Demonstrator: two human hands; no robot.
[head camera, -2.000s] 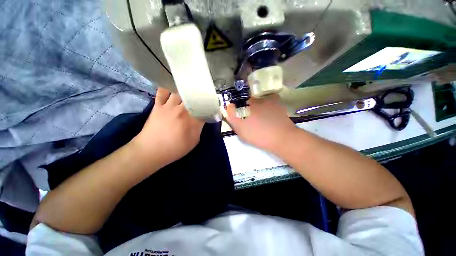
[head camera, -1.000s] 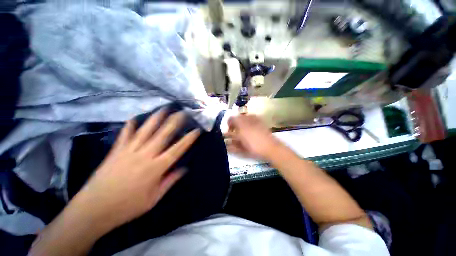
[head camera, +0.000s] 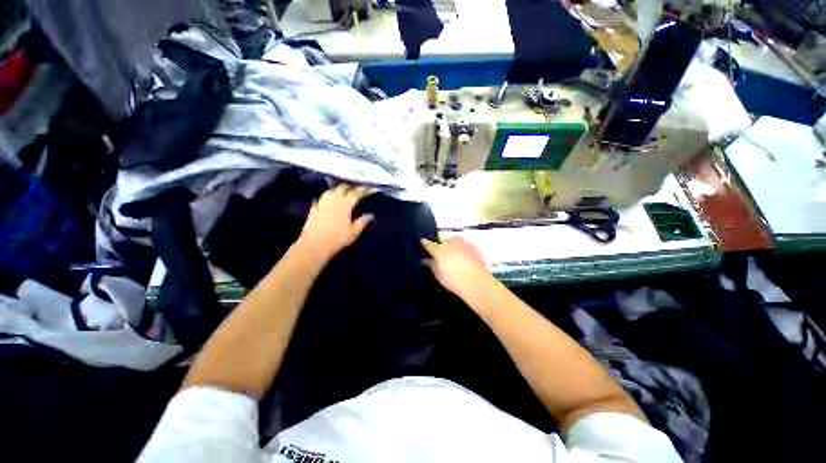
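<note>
A dark panel lies in front of the sewing machine and hangs over the table edge into my lap. My left hand rests on its left part, with fingertips at the border to the grey garment and the thumb apart. My right hand holds the dark panel's right edge between thumb and fingers. The grey cloth is heaped at the left and reaches the needle area. The presser foot and needle are too small to make out.
Black-handled shears lie right of the needle area. A dark green recess is in the white table. A black slab stands above the machine. More cloth hangs at left and lower right. Another work table is behind.
The view has pulled back and shows more of the machine and room. My left hand has moved off the middle of the dark panel towards its upper part; my right hand is now at its right edge.
</note>
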